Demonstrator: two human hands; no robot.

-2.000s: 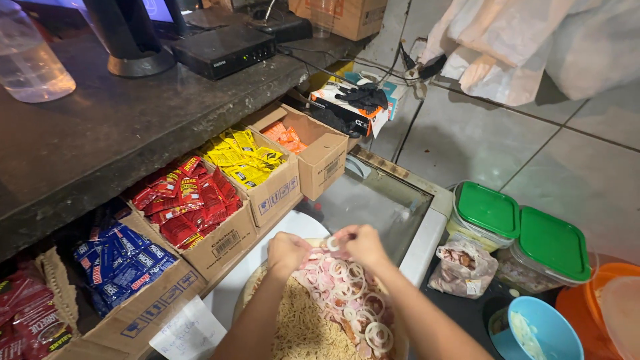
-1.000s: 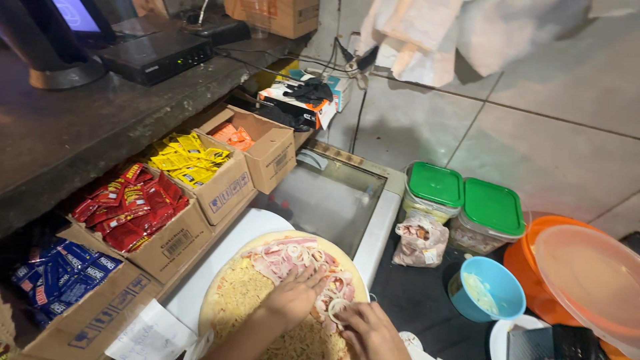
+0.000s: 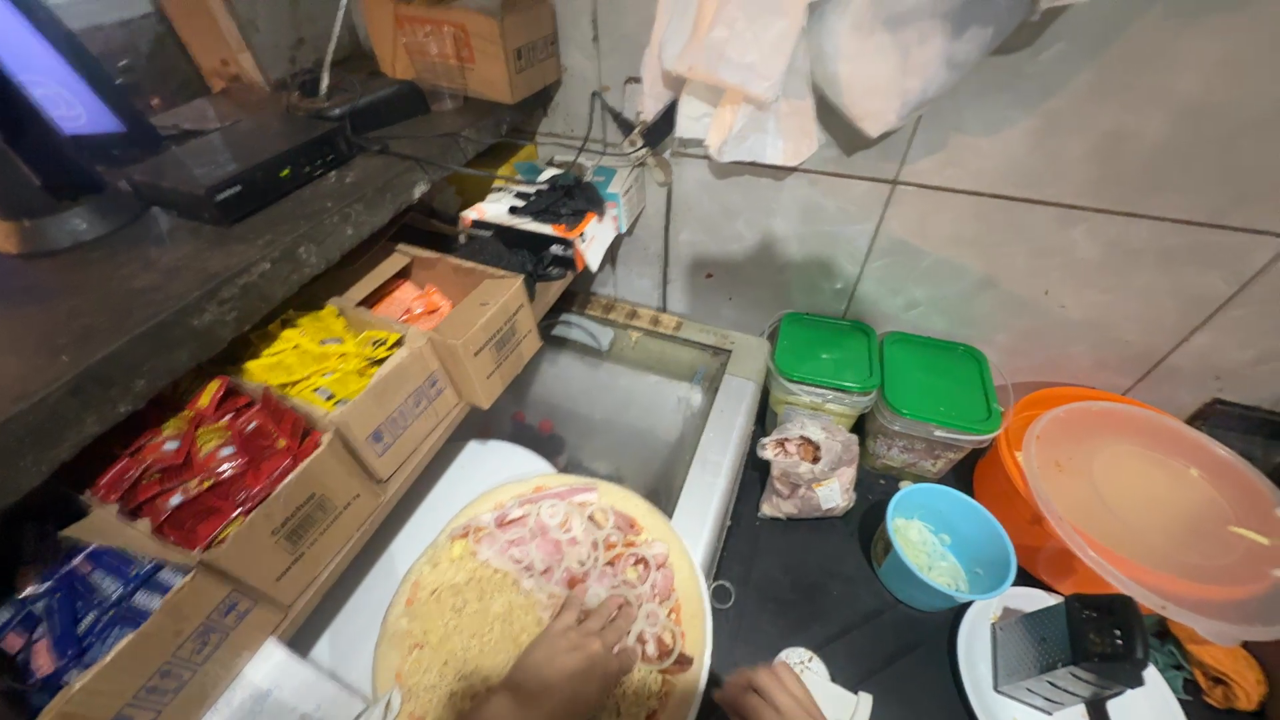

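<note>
A large pizza (image 3: 470,600) on pale dough lies at the bottom centre, one part covered in a shredded topping, the other in sliced meat and onion rings (image 3: 655,620). My left hand (image 3: 575,655) rests on it where the two toppings meet, fingers spread a little; nothing shows in them. My right hand (image 3: 770,692) is past the pizza's right side, low in the view, beside a white object (image 3: 835,695) on the dark surface; what its fingers hold, if anything, is hidden. A loose onion ring (image 3: 721,594) lies just right of the pizza.
Cardboard boxes of red (image 3: 215,465), yellow (image 3: 320,355) and blue sachets (image 3: 85,620) line the left. A glass-topped case (image 3: 620,400) is behind the pizza. To the right stand green-lidded tubs (image 3: 940,385), a plastic bag of meat (image 3: 810,470), a blue bowl with onion (image 3: 945,550), an orange basin (image 3: 1020,500) and a box grater (image 3: 1065,650).
My right hand has left the pizza and moved right to the dark surface. My left hand remains over the pizza. More onion rings show on the meat part than one second ago.
</note>
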